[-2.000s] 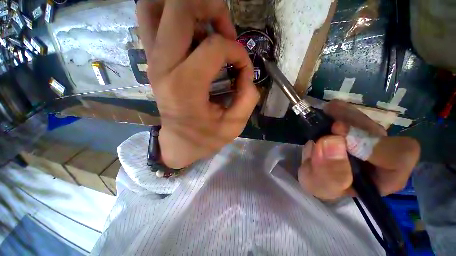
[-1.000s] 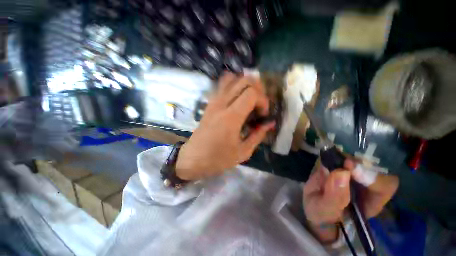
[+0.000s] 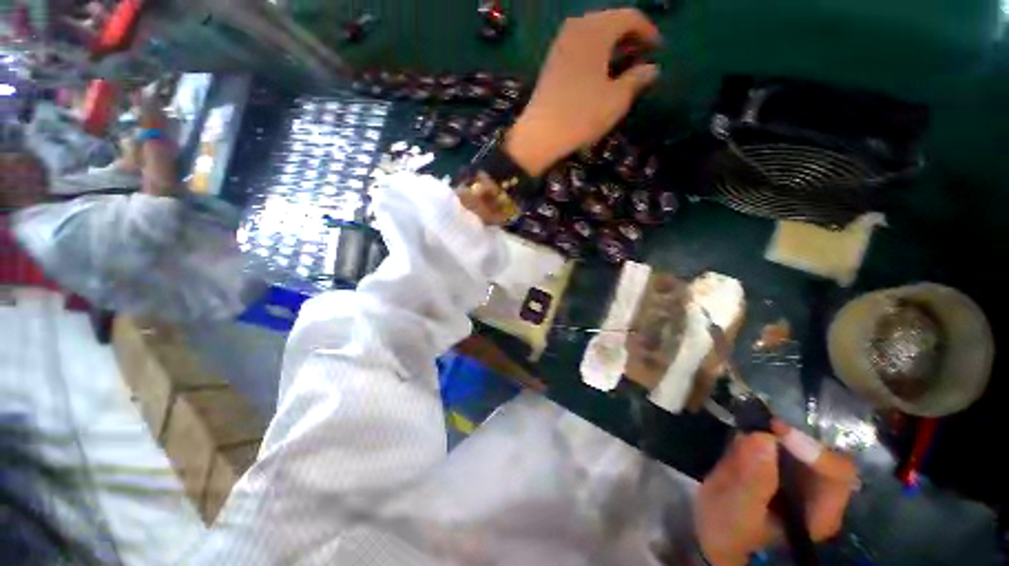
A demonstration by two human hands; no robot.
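Observation:
My left hand [image 3: 586, 94] is stretched far forward, beyond the pile of round circuit board units [image 3: 597, 199]. Its fingers are curled; whether they hold anything is hidden. My right hand [image 3: 775, 486] holds the soldering iron [image 3: 755, 416] by its black handle, low at the right. The iron's tip points at the right whitish strip of the work fixture [image 3: 661, 323]. No disc shows on the fixture's brown block. Thin solder wire [image 3: 592, 329] reaches the fixture from the left. The white pad [image 3: 520, 276] beside it bears a small black piece.
The fume fan [image 3: 808, 166] stands at the back right, with a yellow sponge [image 3: 824, 248] before it. The beige tip-cleaning pot [image 3: 909, 348] and a red-handled tool [image 3: 921, 448] are at the right. A gridded component tray [image 3: 310, 177] lies left. Another person's arm [image 3: 144, 243] shows at far left.
The view has swung and shows more of the bench. My left hand has left the fixture and reached forward over the pile. The disc seen earlier at the fixture no longer shows there.

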